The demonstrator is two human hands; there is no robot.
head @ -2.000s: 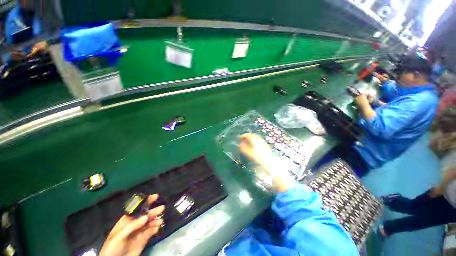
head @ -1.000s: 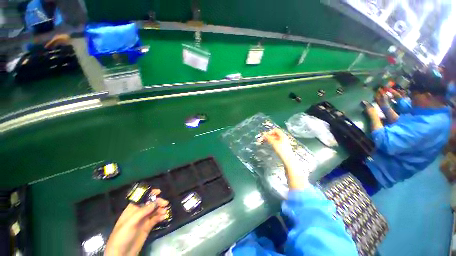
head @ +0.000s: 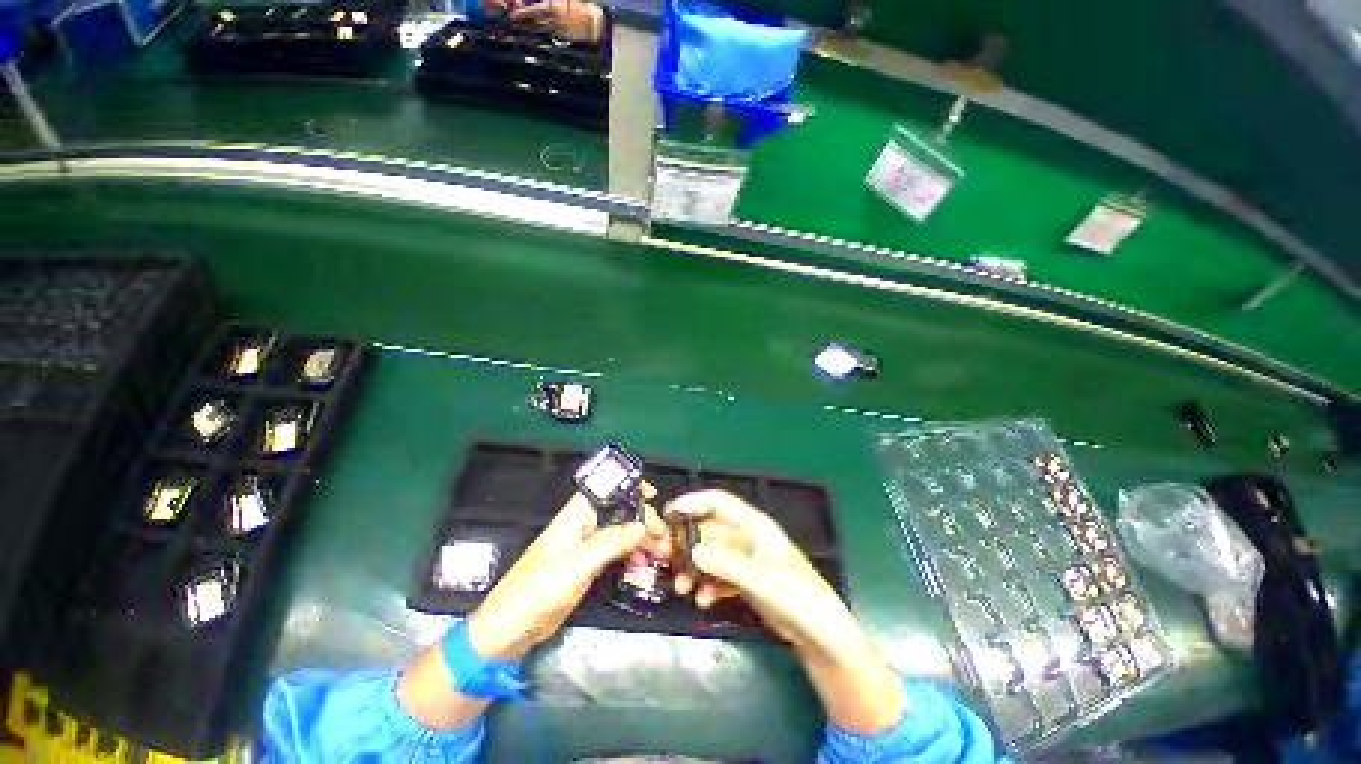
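Note:
My left hand (head: 560, 564) holds a black squarish electronic unit (head: 609, 475) with a pale square face, above the black compartment tray (head: 497, 485). My right hand (head: 746, 560) is beside it, fingertips closed around a small dark part (head: 684, 540) with copper glints, close to the left fingertips. Another unit (head: 643, 579) shows just below the fingers, partly hidden; I cannot tell whether it is held or lies in the tray. One more unit (head: 466, 564) lies in the tray's left pocket. The clear blister tray (head: 963, 545) at right has copper-and-white parts along its right side.
A loaded black tray (head: 321, 478) and stacked black trays (head: 90, 343) stand at left, a yellow tray (head: 90, 734) at lower left. Loose units (head: 564, 399) lie on the green surface below the rail (head: 448, 199). A crumpled plastic bag (head: 1190, 540) lies at right.
My right hand has left the blister tray and come to my left hand, with a small dark part at its fingertips. The view has swung left, showing the loaded tray and stacked trays.

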